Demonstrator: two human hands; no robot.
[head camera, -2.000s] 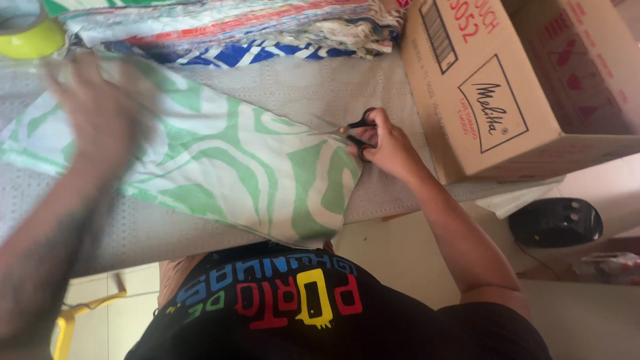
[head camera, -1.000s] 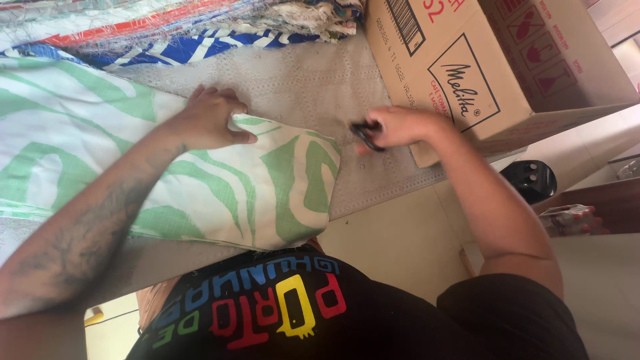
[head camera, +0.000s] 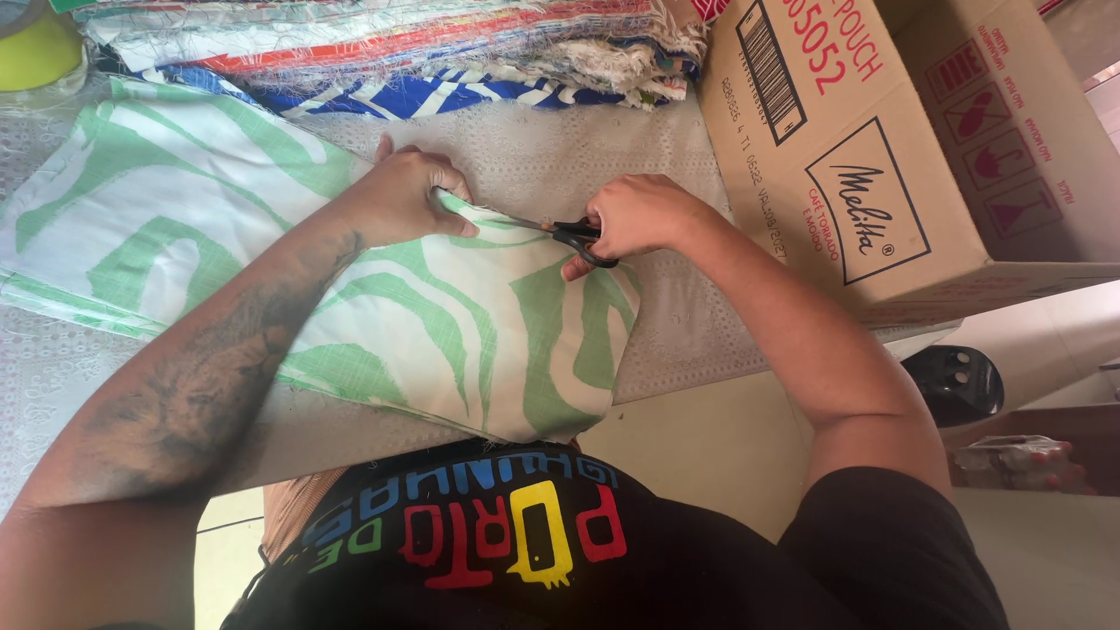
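Green-and-white patterned fabric (head camera: 394, 306) lies folded across the table, its near edge at the table's edge. My left hand (head camera: 407, 192) pinches the fabric's upper edge, which lifts a little between thumb and fingers. My right hand (head camera: 639, 219) grips black-handled scissors (head camera: 573, 238) by their loops. The scissors' blades point left along the same fabric edge, toward my left hand; part of them is hidden at the cloth, and how far they are open cannot be told.
Behind the fabric lies a stack of frayed, multicoloured cloth pieces (head camera: 394, 35), with blue-and-white cloth (head camera: 420, 94) beneath. A Melitta cardboard box (head camera: 787, 175) stands at the right. A yellow-green tape roll (head camera: 37, 44) sits at the far left. The table bears a pale textured cover (head camera: 542, 149).
The scissors, held off the fabric a second ago, are now at its upper edge. My left hand, resting on the cloth before, now pinches that edge.
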